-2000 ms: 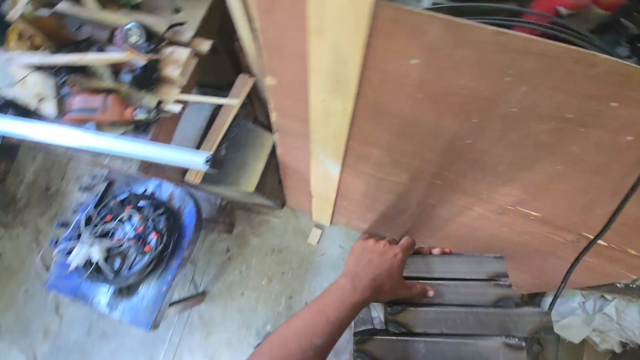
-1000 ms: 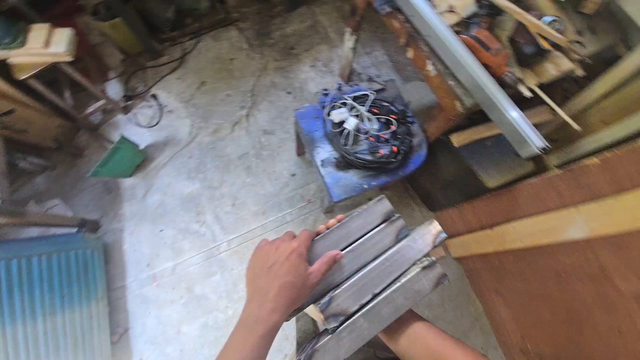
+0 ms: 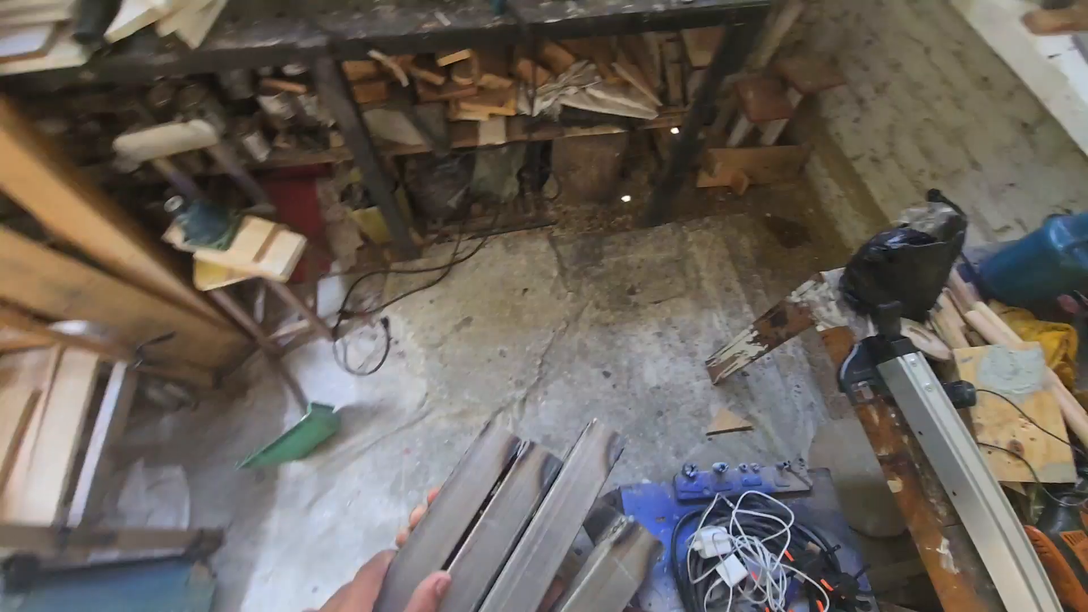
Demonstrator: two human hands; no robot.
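Observation:
Several grey metal bars [image 3: 527, 518], with dark marks at their ends, lie side by side in a bundle at the bottom centre. My left hand [image 3: 382, 574] grips the bundle's left side, with the thumb over the near bars and fingertips showing beyond the left edge. Of my right hand only a small bit of skin [image 3: 551, 595] shows between the bars at the bottom; its fingers are hidden beneath them.
A blue stool [image 3: 633, 501] with coiled cables [image 3: 748, 552] stands at lower right, beside a long aluminium profile [image 3: 960, 459]. A green dustpan [image 3: 297, 438] lies left on the concrete floor [image 3: 510, 340]. Cord [image 3: 425, 285] trails near a workbench [image 3: 544, 25] with wood scraps below.
Two seconds ago one hand rested on the bars beside the plywood; a second ago both arms had the bundle lifted. The view has swung to the workbench, with the bars still in hand.

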